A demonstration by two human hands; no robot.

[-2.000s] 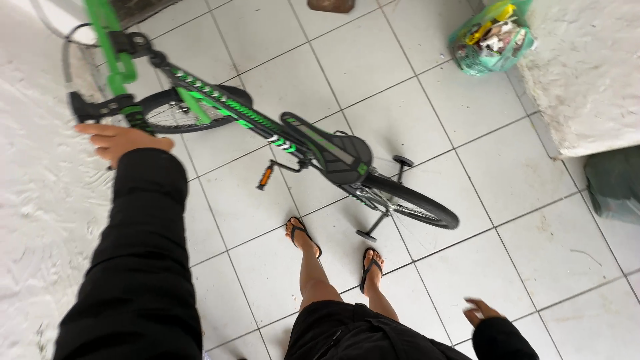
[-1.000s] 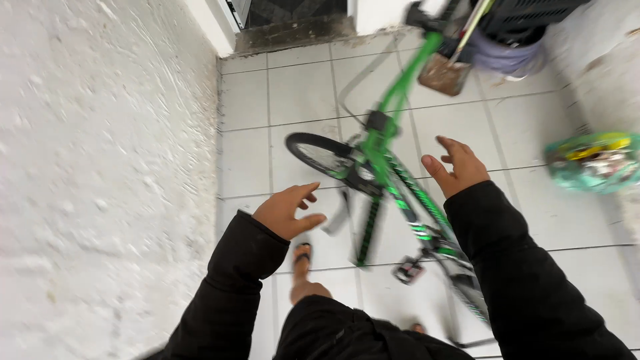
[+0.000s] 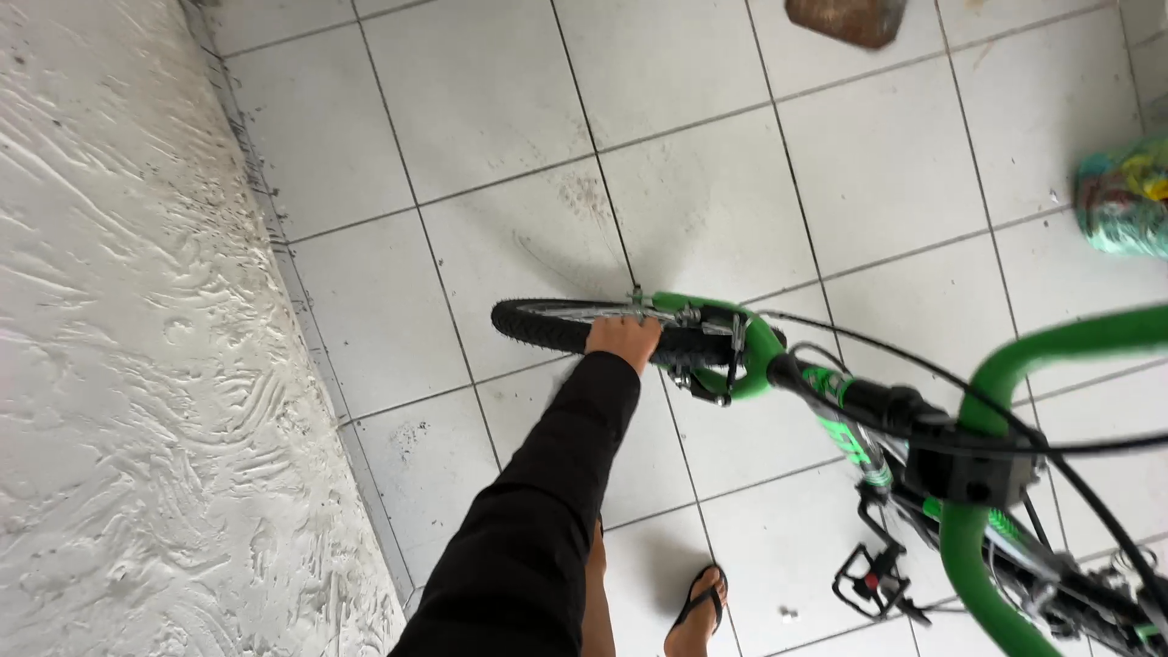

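A green and black bicycle (image 3: 844, 429) crosses the view from the centre to the lower right. My left hand (image 3: 625, 340) grips the black front tyre (image 3: 543, 330), its fingers curled over the top. The green fork (image 3: 762, 356) with its brake arms is just right of that hand. The green handlebar (image 3: 972, 547) curves close to the camera at the right, with black cables and a black stem clamp (image 3: 972, 465). A pedal (image 3: 871, 581) shows below the frame. My right hand is out of view.
A rough white plaster wall (image 3: 155, 365) runs along the left. White floor tiles (image 3: 493, 100) lie under the bicycle. A brown object (image 3: 849, 18) is at the top, and a filled green plastic bag (image 3: 1127, 196) at the right edge. My sandalled foot (image 3: 701, 607) is below.
One second ago both hands were apart from the bicycle, fingers spread. My left hand has since taken hold of the front tyre, and my right hand has left the view. The view has shifted.
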